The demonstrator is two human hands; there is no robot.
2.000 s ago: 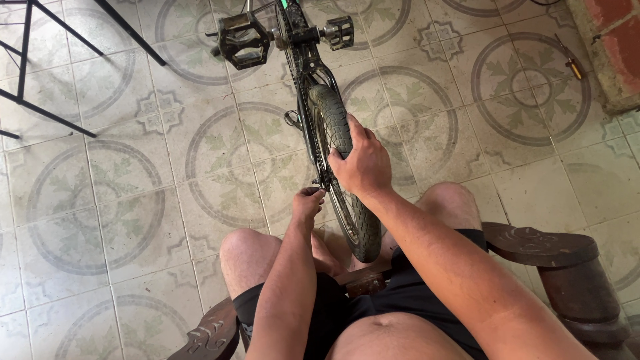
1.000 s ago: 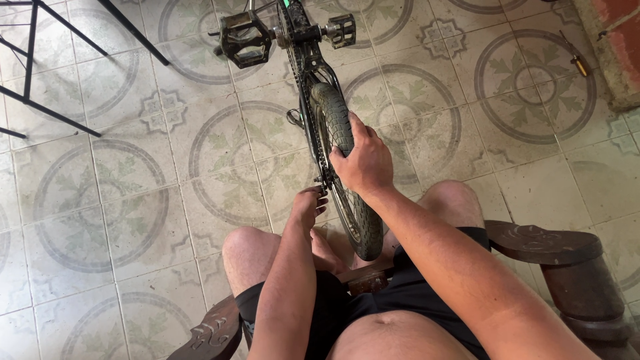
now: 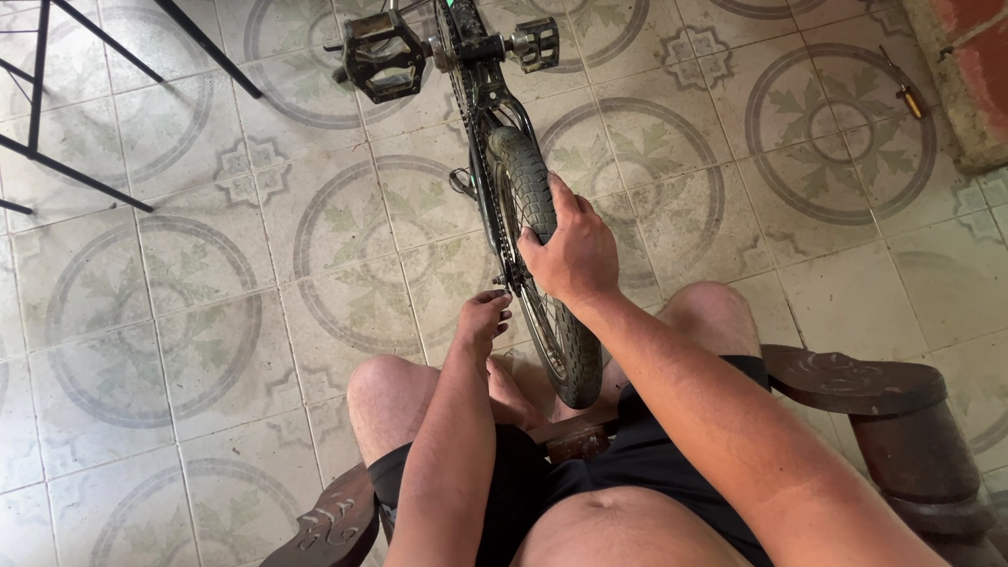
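Observation:
A bicycle's rear wheel with a knobby tyre stands between my knees. My right hand grips the tyre from the right side, thumb on the spoke side. Beside the rear axle and chain, on the left of the wheel, is my left hand; its fingertips are at the axle end, and whether they pinch a small part cannot be made out. Farther up are the crank with a left pedal and a right pedal.
I sit on a carved wooden chair with an armrest on the right. A screwdriver lies on the patterned tile floor, near a brick ledge. Thin black metal legs stand at the upper left.
My left hand's fingers have shifted slightly at the axle. My right hand stays on the tyre, and the wheel has not plainly moved.

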